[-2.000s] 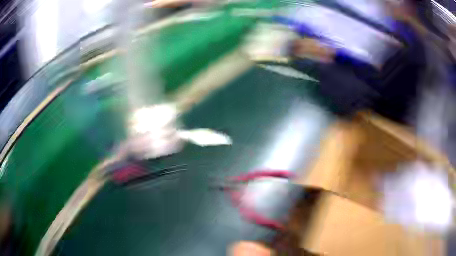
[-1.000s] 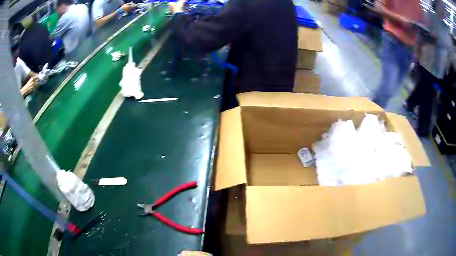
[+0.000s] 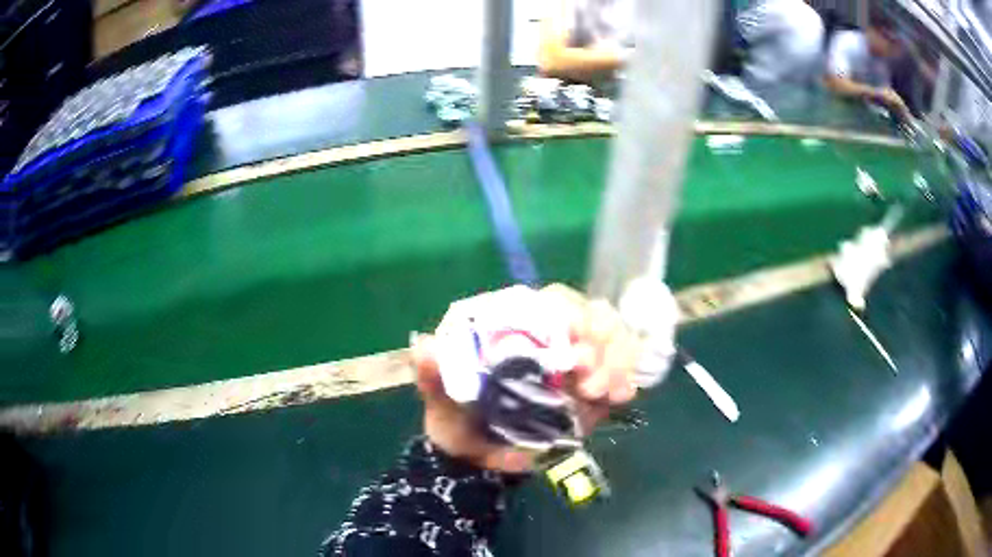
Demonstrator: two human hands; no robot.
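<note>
My left hand (image 3: pixel 473 430), in a dark patterned sleeve, holds a wired unit up in front of me, its fingers curled round the right side. The unit has a white housing (image 3: pixel 457 346), a dark round part (image 3: pixel 524 405) facing me, thin red and blue wires, and a small yellow block (image 3: pixel 577 479) hanging at its lower right. The image is blurred, so finer details do not show. No right forearm shows; my right hand is not in view.
Red-handled cutters (image 3: pixel 767 511), a white stick (image 3: pixel 713 392) and a white bottle (image 3: pixel 651 321) lie or stand right, by a metal post (image 3: pixel 653 152). The green conveyor (image 3: pixel 326 261) crosses behind. Blue trays (image 3: pixel 98 163) are left, a carton (image 3: pixel 903 517) lower right. People sit beyond.
The view has swung left from the carton towards the conveyor. My left hand with the wired unit has come into view. The cutters now show at the lower right.
</note>
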